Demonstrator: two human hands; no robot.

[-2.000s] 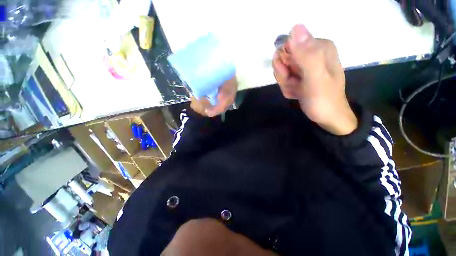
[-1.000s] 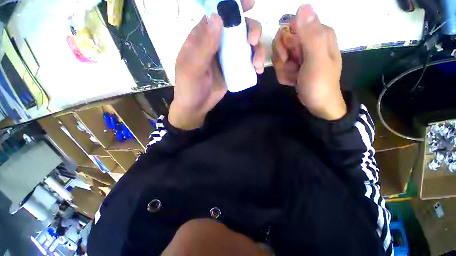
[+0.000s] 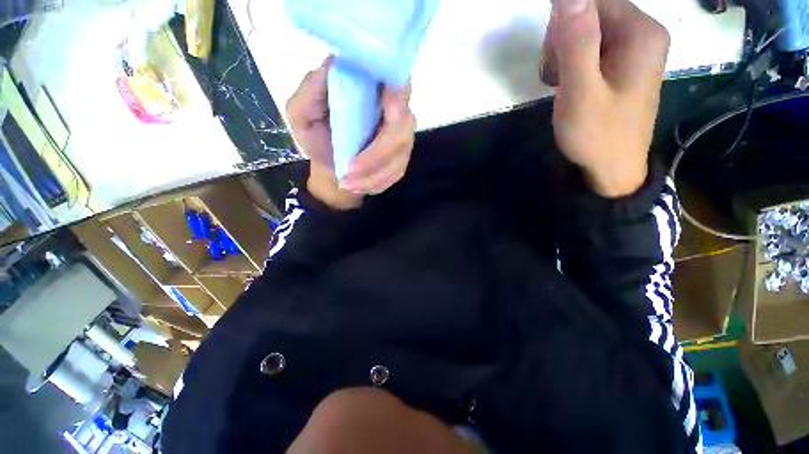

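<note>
A light-blue handheld fan (image 3: 355,106) is held over the front edge of the white work mat (image 3: 479,62). Its handle points down toward the wearer and its wide head is up, cut off by the top of the picture. My left hand (image 3: 381,146) is wrapped around the handle. My right hand (image 3: 612,93) is apart from the fan, to its right, with its fingers curled and the fingertips near the top edge. Whether something small is inside the right hand is hidden.
A yellowish block-ended tool (image 3: 200,27) and a red-and-white item (image 3: 146,97) lie at the left. Cardboard compartments (image 3: 177,239) with blue parts (image 3: 210,235) are below the bench. Silver-white parts (image 3: 785,244) fill a box at the right, beside a hoop-like rim (image 3: 687,164) and cables.
The fan has turned from its dark-windowed handle side to a plain side, its head now showing above the handle. My left hand has changed its hold. My right hand has moved right and up.
</note>
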